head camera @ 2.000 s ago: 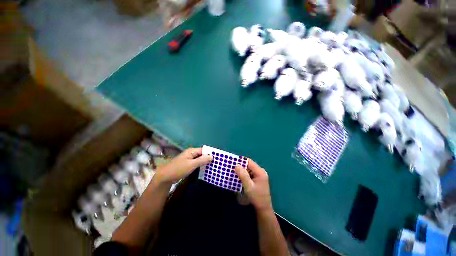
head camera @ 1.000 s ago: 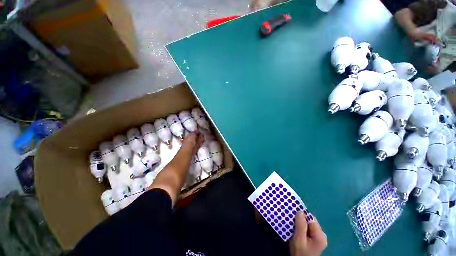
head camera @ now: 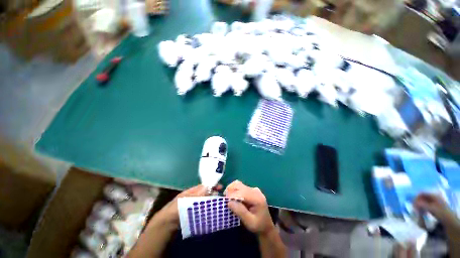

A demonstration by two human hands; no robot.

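Observation:
A white bulb camera (head camera: 213, 160) with black patches stands out above my hands, its screw base down at my left fingers. My left hand (head camera: 174, 207) is closed around the base end and partly hidden behind the sticker sheet. The white sticker sheet (head camera: 209, 215) with rows of purple dots is held tilted over my lap, in front of my left fingers. My right hand (head camera: 250, 205) pinches the sheet's upper right corner, close to the camera's base. Whether a sticker is between its fingers cannot be told.
A heap of bulb cameras (head camera: 262, 55) lies across the far table. Bagged sticker sheets (head camera: 271, 123), a black phone (head camera: 327, 168) and a red-black tool (head camera: 108, 70) lie on the green top. Blue boxes (head camera: 403, 176) and another person's hand (head camera: 431, 204) are right; a carton (head camera: 70, 211) of cameras is lower left.
My left hand has come up out of the carton with a bulb camera. My hands are now together at the sticker sheet. The view has swung right and is blurred.

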